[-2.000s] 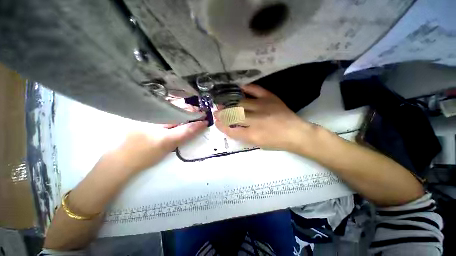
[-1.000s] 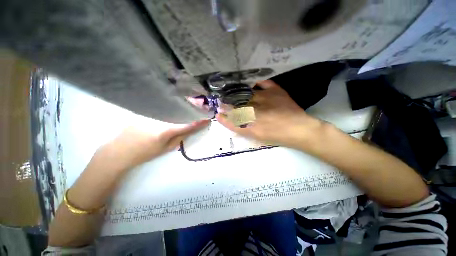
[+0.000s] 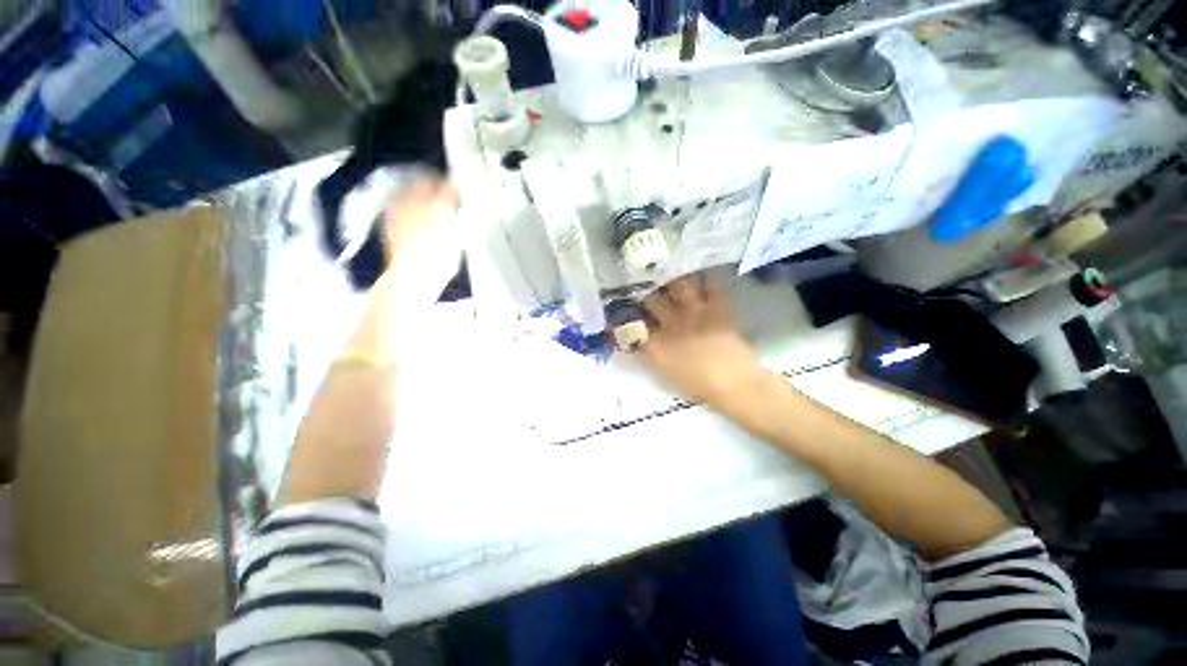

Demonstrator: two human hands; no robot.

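Note:
The off-white sewing machine (image 3: 521, 247) stands in the middle, with a small dark cloth piece (image 3: 573, 340) at its needle area. My right hand (image 3: 699, 336) lies flat just right of the needle, its fingertips partly hidden by the machine's knob; whether they pinch cloth cannot be told. My left hand (image 3: 419, 219) is blurred and reaches behind the left side of the machine head, at a black garment (image 3: 404, 124) with a white part (image 3: 354, 208). Its grip cannot be made out.
A brown cardboard (image 3: 124, 429) extends the white table (image 3: 521, 507) at left. A dark phone (image 3: 898, 358) and black cloth (image 3: 970, 345) lie at right. Paper notes (image 3: 827, 195) and a blue shape (image 3: 985, 189) are on the machine arm.
The view has pulled back and shows the whole machine head. My left hand has left the needle area and moved up and away to the black garment. My right hand stays beside the needle.

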